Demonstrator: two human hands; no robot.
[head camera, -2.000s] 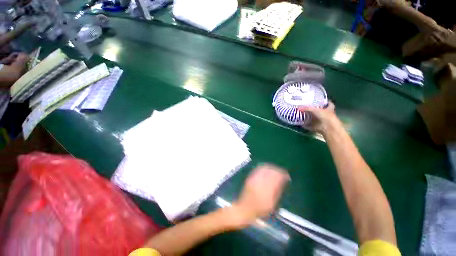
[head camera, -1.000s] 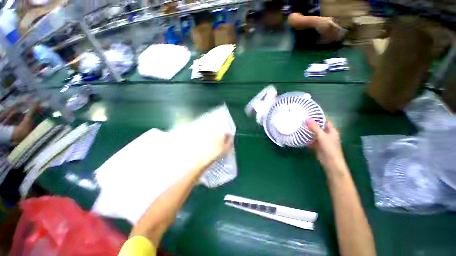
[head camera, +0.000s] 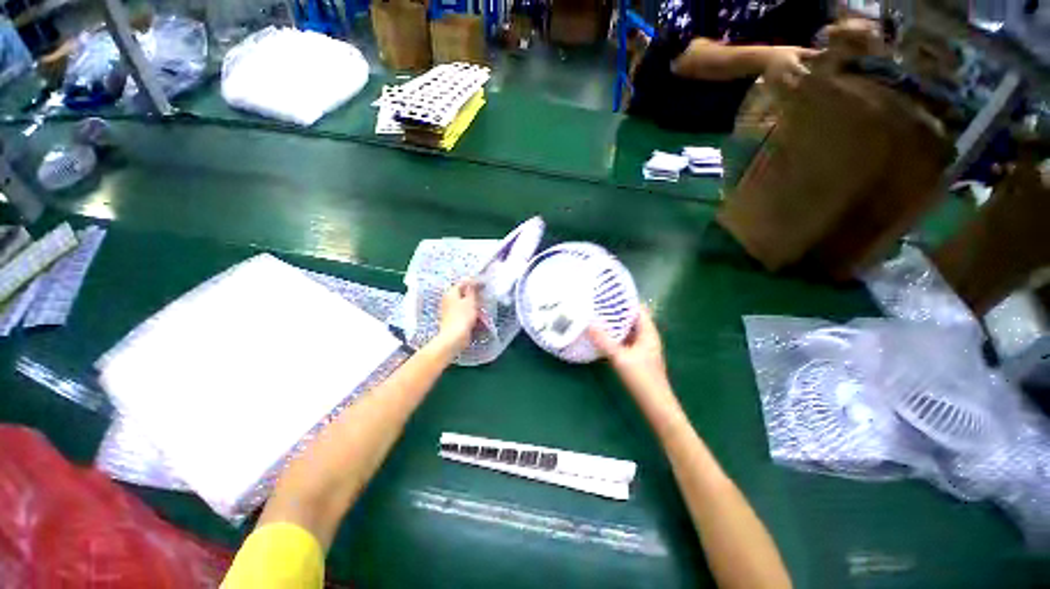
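My right hand (head camera: 630, 347) grips the round ribbed head of a white fan (head camera: 579, 301) at its lower right edge. The fan's base points to the upper left. My left hand (head camera: 461, 315) holds a bubble bag (head camera: 435, 272) at the fan's base; the base is at the bag, but how far inside is hard to tell. A label strip (head camera: 535, 463) with dark squares lies on the green surface below the fan. A stack of empty bubble bags (head camera: 248, 374) lies at the left.
Bagged fans (head camera: 846, 397) lie at the right. A red plastic sack (head camera: 81, 518) is at the lower left. Across the belt are a person's hands at a brown carton (head camera: 835, 161), small cards (head camera: 685, 163), a perforated card stack (head camera: 438, 101) and a large white bag (head camera: 294, 75).
My left hand has brought a bubble bag from the stack rightward to the fan's base. The fan has stayed in my right hand. The view has shifted, showing more of the right side.
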